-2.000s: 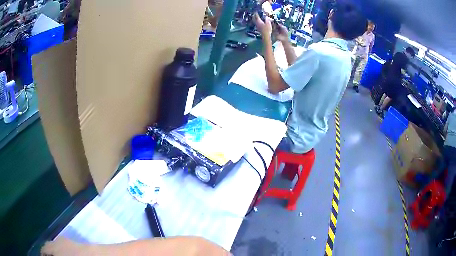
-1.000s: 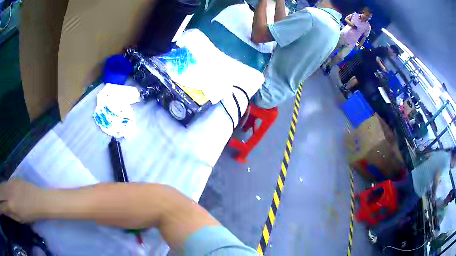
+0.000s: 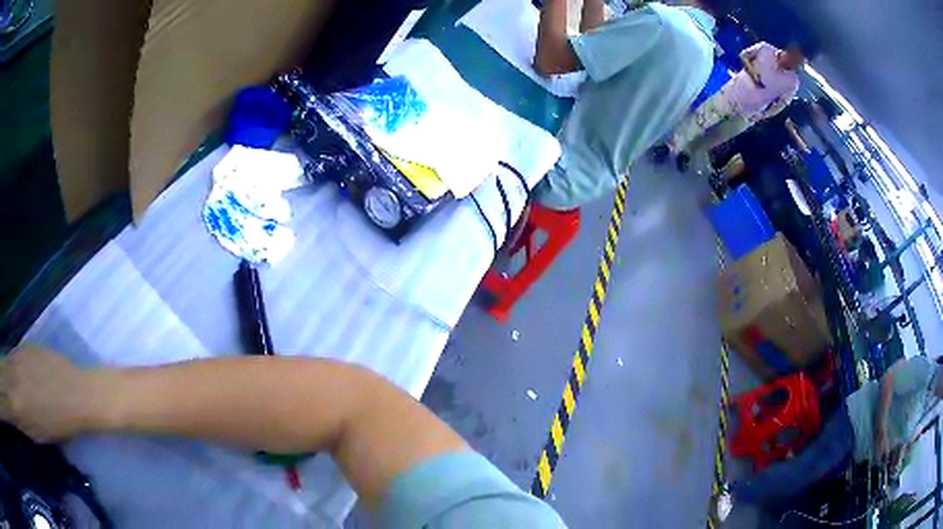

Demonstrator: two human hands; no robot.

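My right hand (image 3: 47, 394) is at the left edge, its fingers partly cut off or hidden. Whether it holds anything cannot be told. My bare forearm reaches across the bench from the lower right. A black glue syringe (image 3: 251, 308) lies on the white foam sheet (image 3: 341, 300). My forearm passes over it, and its green collar and a small red part show below the arm. Black headphone parts (image 3: 47, 496), partly cut off, are at the lower left corner, below my hand. My left hand is not in view.
A crumpled blue-stained tissue (image 3: 248, 207), a blue cup or cap (image 3: 256, 117) and the glue dispenser (image 3: 383, 207) stand beyond the syringe. Cardboard panels (image 3: 196, 93) rise at the back left. A seated worker (image 3: 631, 103) is at the bench's far end.
My right forearm has come fully into view across the bench, over the syringe, and the hand is at the left edge. The camera view has tilted and shifted. A worker in the aisle is leaning.
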